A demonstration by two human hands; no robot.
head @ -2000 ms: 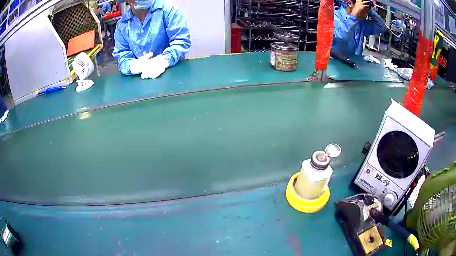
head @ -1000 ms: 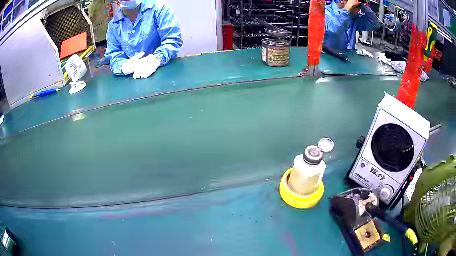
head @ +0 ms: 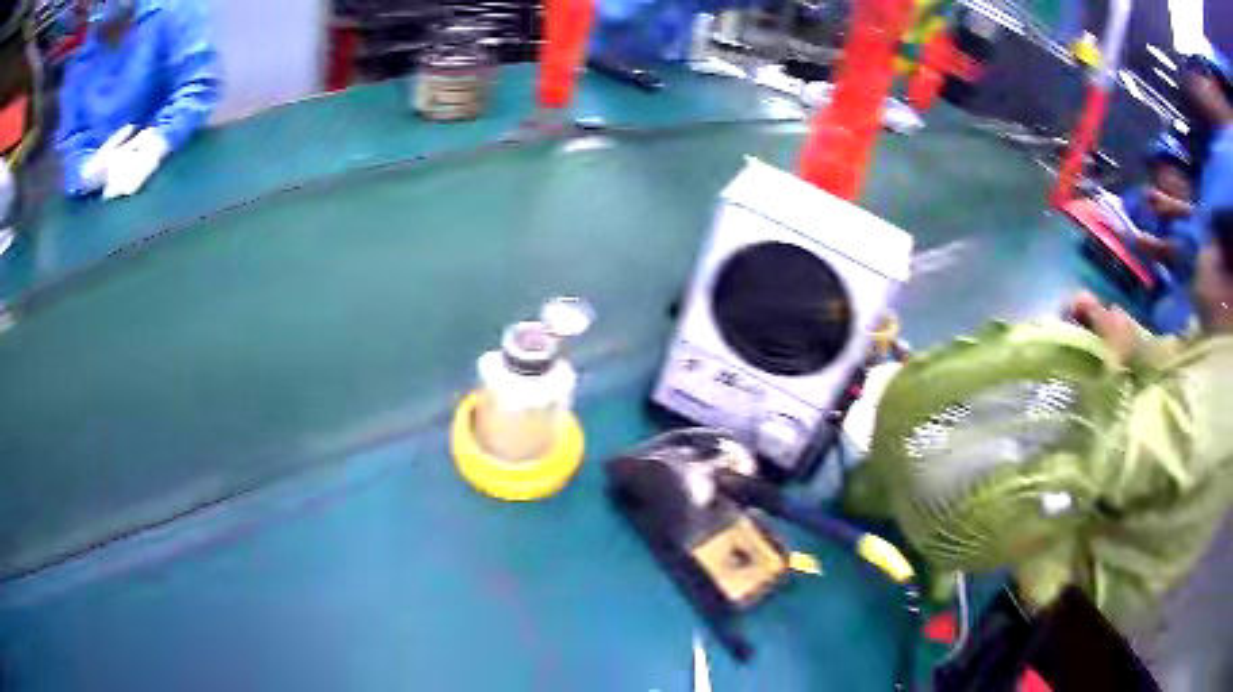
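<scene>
Neither of my hands is in view. Nearest in front of me, a whitish dispenser bottle (head: 522,406) with its round lid open stands in a yellow holder (head: 519,476). To its right is a soldering iron stand (head: 665,503) with a yellowish sponge (head: 740,558) in its tray. The iron's dark handle (head: 801,514) slants right to a yellow cable end. A white air blower (head: 782,318) with a round black grille stands behind the stand. The tip of a thin silver tool (head: 700,665) shows at the bottom edge. The picture is blurred.
A green fan (head: 1007,439) stands at the right, a black bin (head: 1048,649) with red inside below it. A person in yellow-green (head: 1174,453) is behind the fan. Across the belt (head: 325,270) are a jar (head: 450,84), red-wrapped posts (head: 564,52) and a person in blue (head: 135,81).
The view has swung right, so the bottle, blower and iron stand now sit further left. The fan shows more fully, and the black bin and people at the right have come into view.
</scene>
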